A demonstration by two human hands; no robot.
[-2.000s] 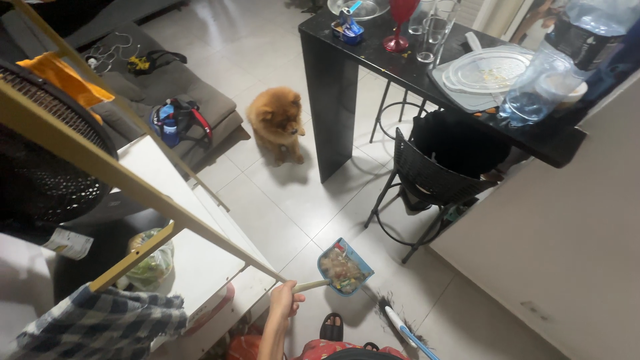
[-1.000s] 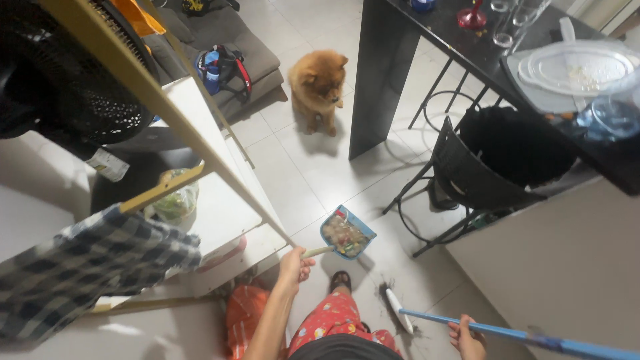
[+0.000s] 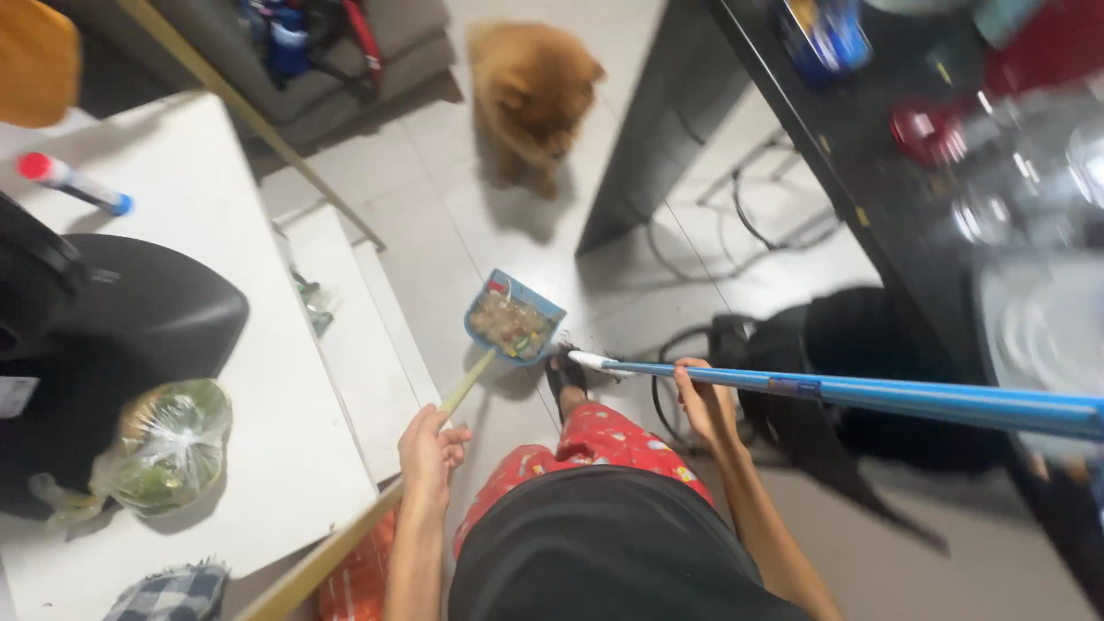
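My left hand (image 3: 431, 453) grips the pale handle of a blue dustpan (image 3: 559, 312), which holds a heap of mixed debris and scraps. My right hand (image 3: 705, 404) is closed around the blue pole of a broom (image 3: 906, 404). The white broom head (image 3: 595, 360) is low beside the dustpan's right corner, near my sandalled foot (image 3: 567, 379). Its dark bristles are partly hidden and blurred.
A fluffy brown dog (image 3: 535, 95) is on the tiled floor ahead. At right stand a black counter (image 3: 862, 172) with glassware and a dark stool (image 3: 759, 345). A white shelf unit (image 3: 285, 405) at left bears a bagged green vegetable (image 3: 177, 444) and a marker (image 3: 78, 185).
My right hand, out of view two seconds ago, came into view on the broom pole. The broom head has moved closer to the dustpan. The dog's head has lowered.
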